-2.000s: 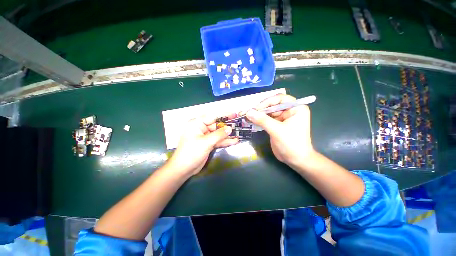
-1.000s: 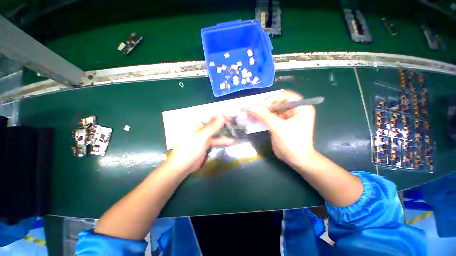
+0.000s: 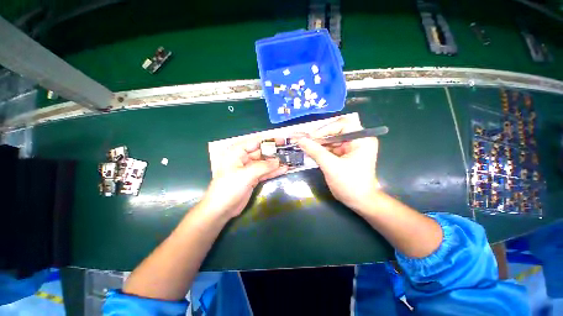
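Note:
My left hand holds a small dark and silver circuit board assembly over a white sheet. A pale square patch shows at the assembly's left end. My right hand holds a slim grey pen-like tool, perhaps tweezers, which sticks out to the right. My right fingertips are at the upper right of the assembly; the tool's tip is hidden or too small to make out. Amber tape pieces lie below the sheet, blurred by glare.
A blue bin with small white pieces stands beyond the sheet, against the pale rail. Boards lie heaped at left. A clear tray of orange-copper parts lies at right. The green belt carries grey carriers and a loose board.
The whole view has shifted slightly. The assembly has turned in my left hand and shows a pale square patch. The tool lies at a flatter angle. Items on the belt have moved left.

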